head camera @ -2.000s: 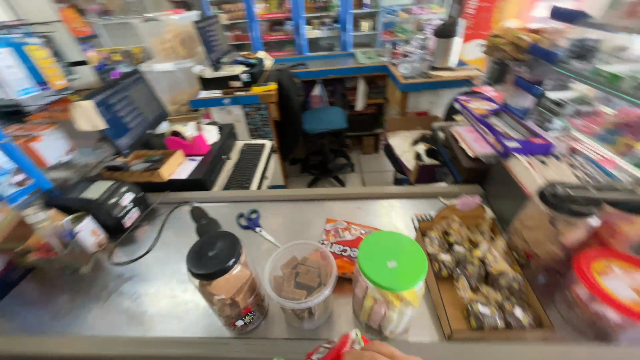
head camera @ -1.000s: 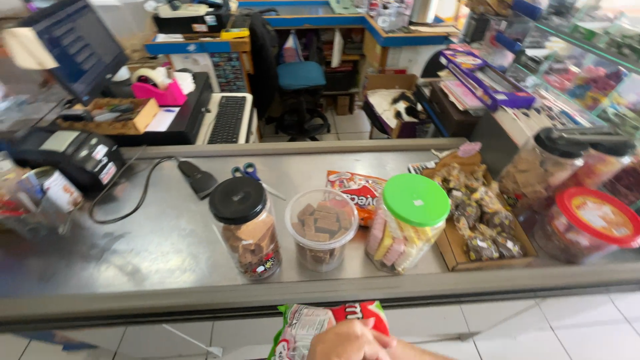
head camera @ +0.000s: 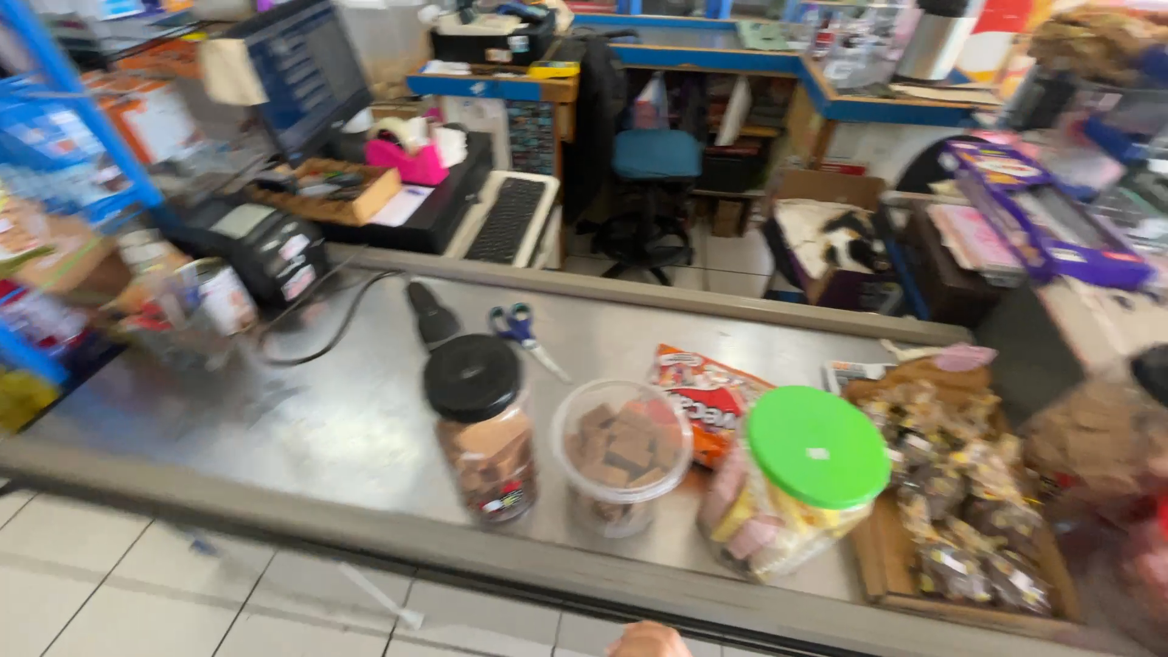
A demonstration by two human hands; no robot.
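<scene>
Only the top of what looks like my right hand point(head camera: 650, 641) shows at the bottom edge, just below the counter's front rim; its fingers and anything in them are hidden. My left hand is out of view. Nearest on the steel counter stand a clear tub of brown blocks point(head camera: 623, 447), a black-lidded jar point(head camera: 484, 438) and a green-lidded jar point(head camera: 817, 447) of pink and yellow sweets. Behind them lie an orange sweets bag point(head camera: 703, 392) and blue-handled scissors point(head camera: 529, 338). A cardboard tray point(head camera: 881, 557) holds several wrapped sweets.
A black handheld scanner point(head camera: 431, 315) with its cable lies near a card terminal point(head camera: 265, 246). Beyond the counter are a monitor point(head camera: 306, 78), a keyboard point(head camera: 508, 217), a blue chair point(head camera: 655, 153) and a cat point(head camera: 853, 239) in a box. The counter's front rim point(head camera: 365, 529) crosses the view.
The hand and the red and green packet seen at the bottom a second ago have dropped lower; the packet is out of view now. The view has shifted to the left.
</scene>
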